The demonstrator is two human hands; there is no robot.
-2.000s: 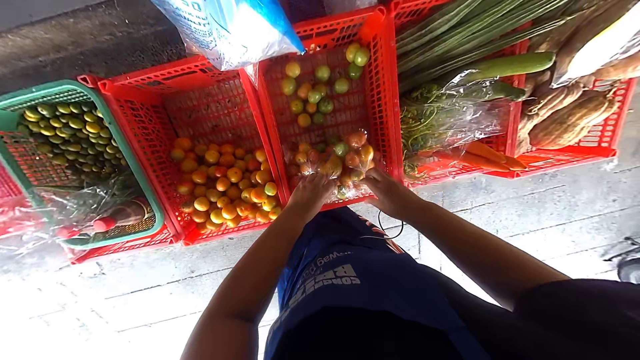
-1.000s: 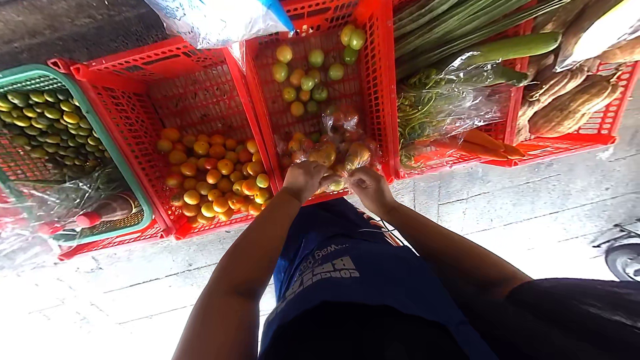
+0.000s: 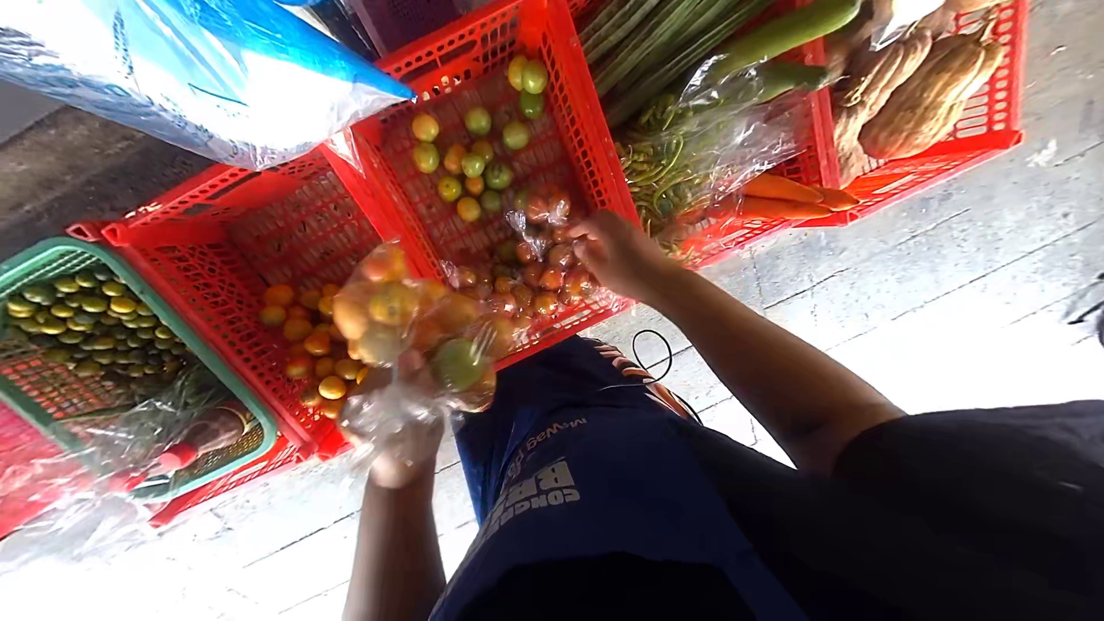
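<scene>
A clear plastic bag of tomatoes (image 3: 410, 310), blurred by motion, is raised over the red crates with my left hand (image 3: 404, 440) closed around its gathered neck. My right hand (image 3: 617, 254) is at the right side of the middle red crate (image 3: 595, 151), its fingers bent beside bagged tomatoes (image 3: 543, 280); whether it grips their plastic is unclear. Loose green and yellow tomatoes (image 3: 477, 164) lie farther back in that crate. Orange tomatoes (image 3: 297, 332) fill the near part of the crate to the left, partly hidden behind the raised bag.
A green basket (image 3: 185, 323) of small green citrus fruits stands at far left. A blue and white plastic sack (image 3: 216, 78) overhangs the crates. Long green pods (image 3: 655, 47), carrots (image 3: 785, 198) and brown squashes (image 3: 931, 103) lie in crates at right. A thin black cord loops near my apron.
My left hand has lifted a bag of tomatoes up and to the left out of the middle crate, where both hands were together before. The hands are now apart. The view has shifted.
</scene>
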